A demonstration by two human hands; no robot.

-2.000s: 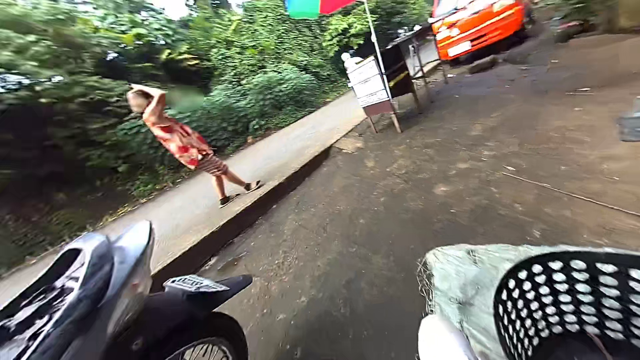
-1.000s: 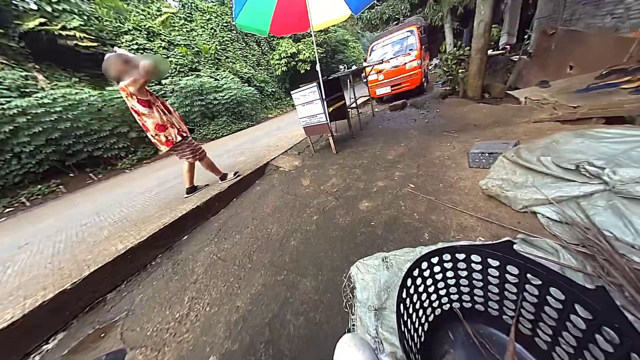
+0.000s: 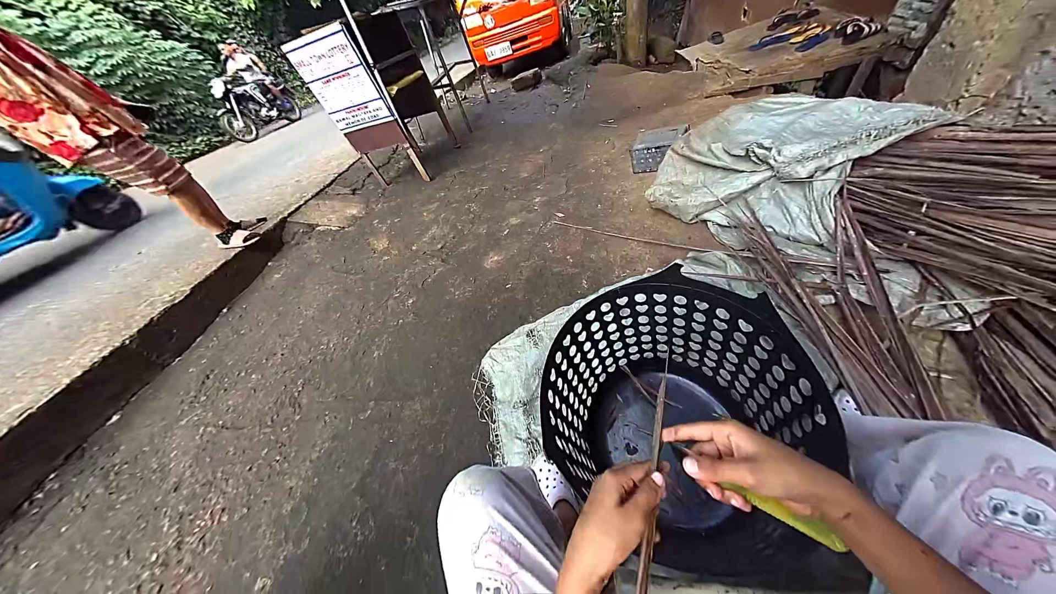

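My left hand (image 3: pixel 620 513) pinches a narrow brown dried palm leaf strip (image 3: pixel 658 429), which stands nearly upright over a black plastic basket (image 3: pixel 693 318) with rows of holes. Just right of it, my right hand (image 3: pixel 738 469) holds a tool with a yellow-green handle (image 3: pixel 788 516); its working end is mostly hidden by the fingers. The right index finger reaches close to the strip; whether it touches is unclear. A few thin brown scraps lie in the bottom of the basket, which stands between my knees.
Long dried palm leaves (image 3: pixel 957 206) lie on pale woven sacking (image 3: pixel 767 157) at right. A grey block (image 3: pixel 657 150) is beyond. A raised road edge (image 3: pixel 190 305) runs along the left, with a person's leg (image 3: pixel 202 202), a blue vehicle (image 3: pixel 33 202), a motorcycle (image 3: pixel 252 103), a signboard (image 3: pixel 338 78) and an orange van (image 3: pixel 516 33).
The view has tilted down, and both my hands, the leaf strip and the yellow-green handle now show. A blue vehicle and a ridden motorcycle have come into view on the road.
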